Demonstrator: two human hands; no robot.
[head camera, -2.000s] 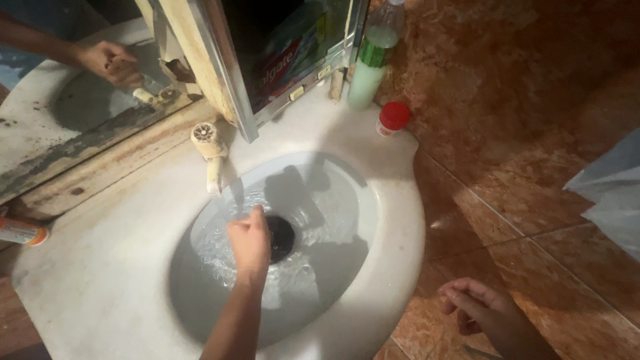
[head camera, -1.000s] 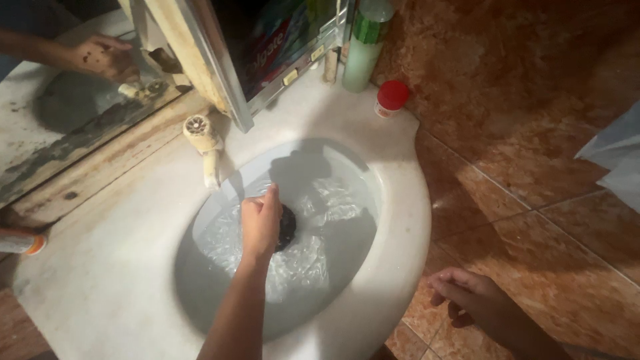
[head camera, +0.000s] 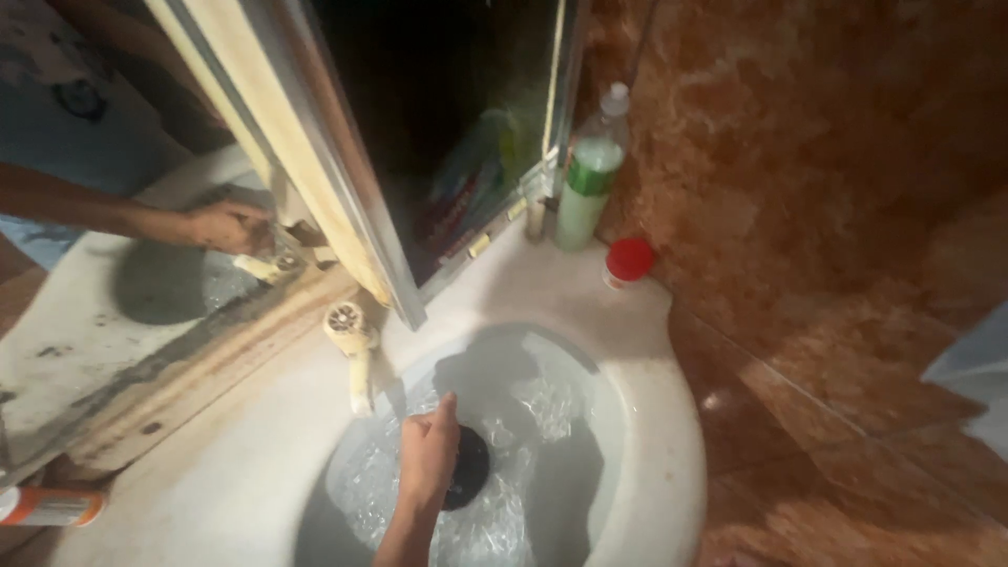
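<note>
My left hand (head camera: 429, 449) is curled with its thumb raised, over the water in a white oval washbasin (head camera: 665, 472). Just beyond its fingers, partly covered by them, a dark round object (head camera: 470, 468) shows in the rippling water (head camera: 504, 504). Whether the curled fingers hold something is hidden from this side. A worn, cream-coloured faucet (head camera: 358, 354) stands at the basin's back left, its spout pointing toward the bowl. Of my right hand, at most a faint bit of skin shows at the bottom edge, right of the basin.
A mirror (head camera: 157, 283) reflects my arm. Beside it is a framed cabinet (head camera: 370, 181). A green-banded plastic bottle (head camera: 587, 189) and a red-lidded jar (head camera: 628, 264) stand at the back right. An orange and white tube (head camera: 51, 505) lies far left. Brown tiles (head camera: 787, 236) lie on the right.
The view has shifted, showing more of the mirror and cabinet. My left hand stays by the dark round object while the water ripples change. My right hand, earlier right of the basin, has nearly left the view.
</note>
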